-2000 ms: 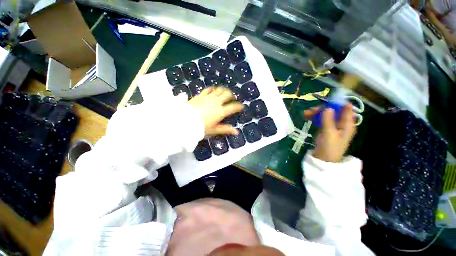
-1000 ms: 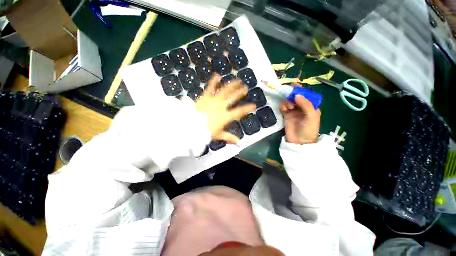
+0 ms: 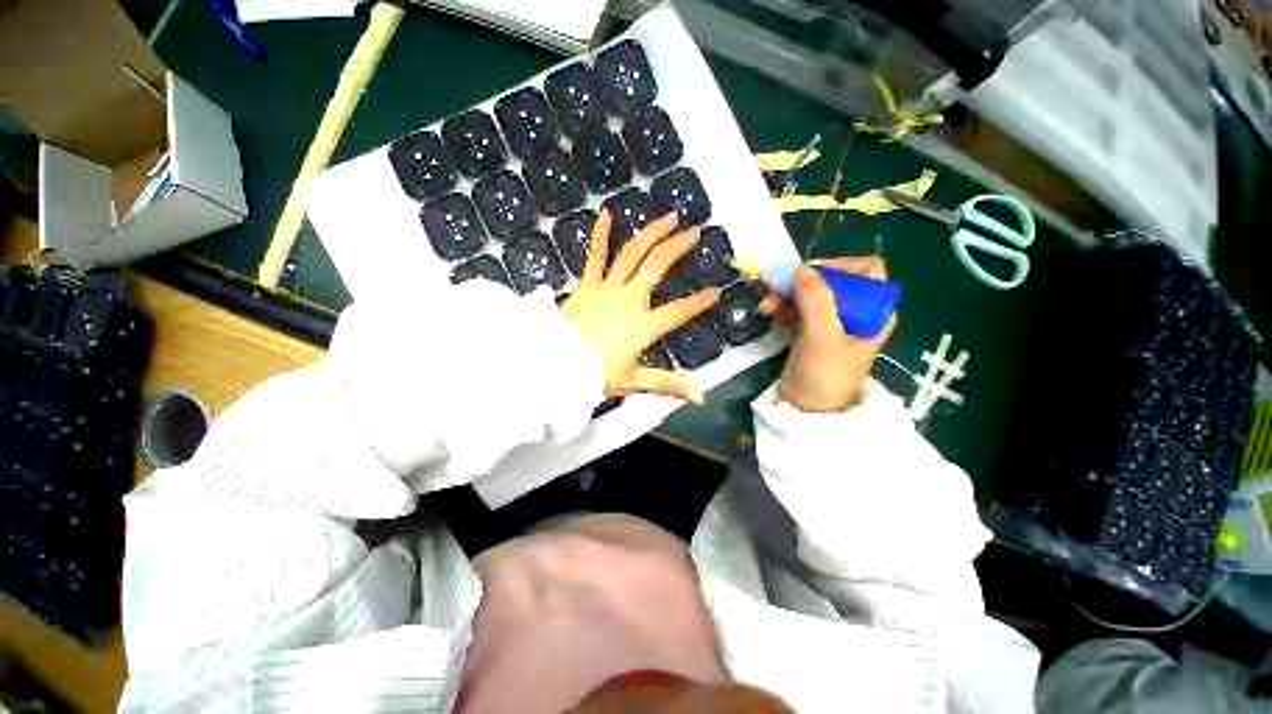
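Observation:
Black moulded parts (image 3: 554,180) lie in rows on a white board (image 3: 366,223), each with small shiny dots. My left hand (image 3: 631,310) lies over the board with its fingers spread on the lower middle parts and hides some of them. My right hand (image 3: 826,342) is at the board's right edge, closed around a blue pen-like tool (image 3: 862,299). The tool's pale narrow tip points left, at a part in the right-hand column. Whether the tip touches the part cannot be told.
Scissors (image 3: 993,240) and yellow tape strips (image 3: 872,195) lie right of the board, with white plastic pieces (image 3: 940,374) below. Stacked black parts stand left (image 3: 63,446) and right (image 3: 1137,419). An open carton (image 3: 207,168), a pale yellow strip (image 3: 328,140) and a round container (image 3: 176,427) are at left.
My right hand has come in from the right with the blue tool, and its tip is now over the right-hand parts. The board sits farther left and up in view. My left hand stays on the parts.

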